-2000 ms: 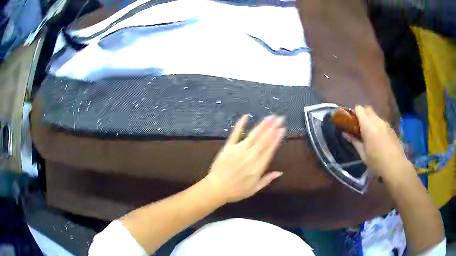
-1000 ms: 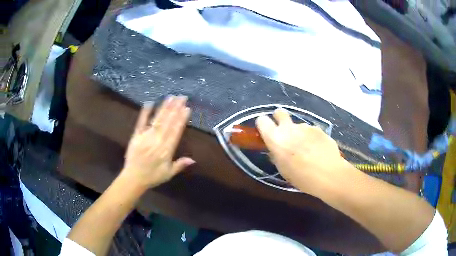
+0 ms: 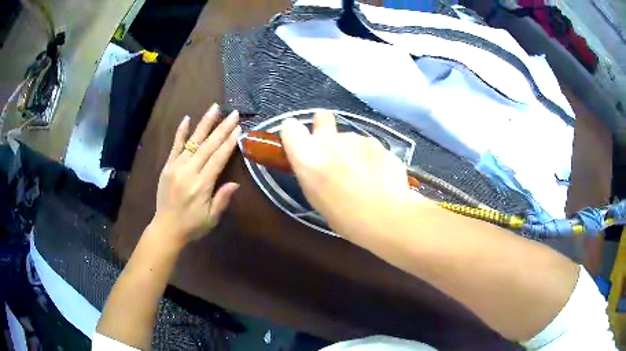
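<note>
The steam iron [image 3: 288, 195], with a pointed pale-rimmed plate, lies on the near edge of the dark herringbone fabric [image 3: 274, 75], its tip pointing left. My right hand [image 3: 343, 164] is closed around its orange-brown handle [image 3: 264, 149]. My left hand [image 3: 189, 185] lies palm down with fingers apart, just left of the iron's tip, fingertips at the fabric edge. It holds nothing. The white interfacing [image 3: 384, 75] of the garment, crossed by dark seam strips, lies beyond the dark band. The fabric under the iron is hidden.
The brown padded cover [image 3: 171, 130] lies under the work. A hose [image 3: 480, 211] runs right into blue patterned cloth wrapping [image 3: 549, 223]. Black and white pieces [image 3: 130, 113] and a side table [image 3: 75, 48] with a dark object [image 3: 44, 86] are at left. Dark fabric hangs at lower left.
The iron has slid left along the dark band with my right hand, close to my left hand. My left hand has shifted slightly up and left. The view has turned, and more of the left side table shows.
</note>
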